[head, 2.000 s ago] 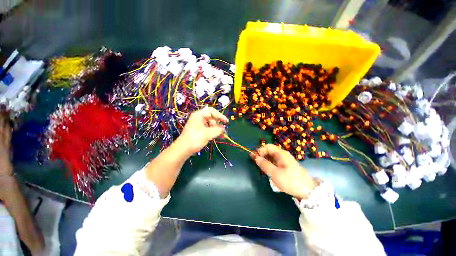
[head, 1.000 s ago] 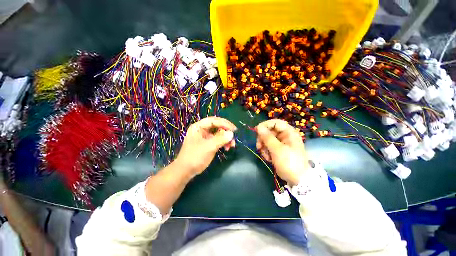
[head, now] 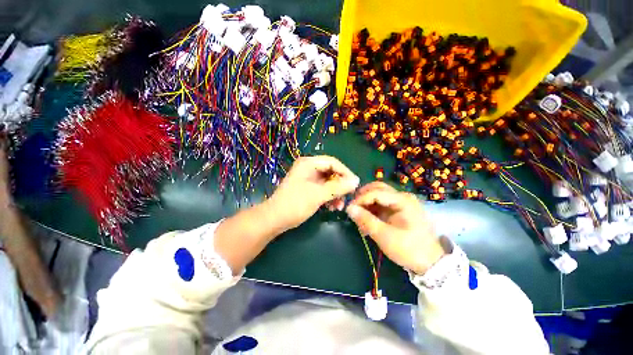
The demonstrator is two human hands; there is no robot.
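Observation:
My left hand (head: 316, 191) and my right hand (head: 389, 218) meet fingertip to fingertip above the green bench, in front of the yellow bin. Wires (head: 375, 267) run down from between the fingers to a white connector housing (head: 376, 306), which hangs at the bench's front edge. Yellow and dark red strands show. The free wire ends are hidden in the fingers. A small dark piece shows between the fingertips, too small to name.
The yellow bin (head: 465, 14) is tipped open and spills black-and-orange connectors (head: 416, 104). Half-finished harnesses (head: 243, 97) lie left of it, finished harnesses (head: 583, 173) right. Red wires (head: 111, 152), yellow wires (head: 80, 55) and black wires (head: 132, 59) lie left. Another person's arm (head: 28, 243) is far left.
My hands have come together; they were apart, with wire ends showing between them a second ago. The white connector now hangs straighter down, over the bench edge. The camera view has shifted.

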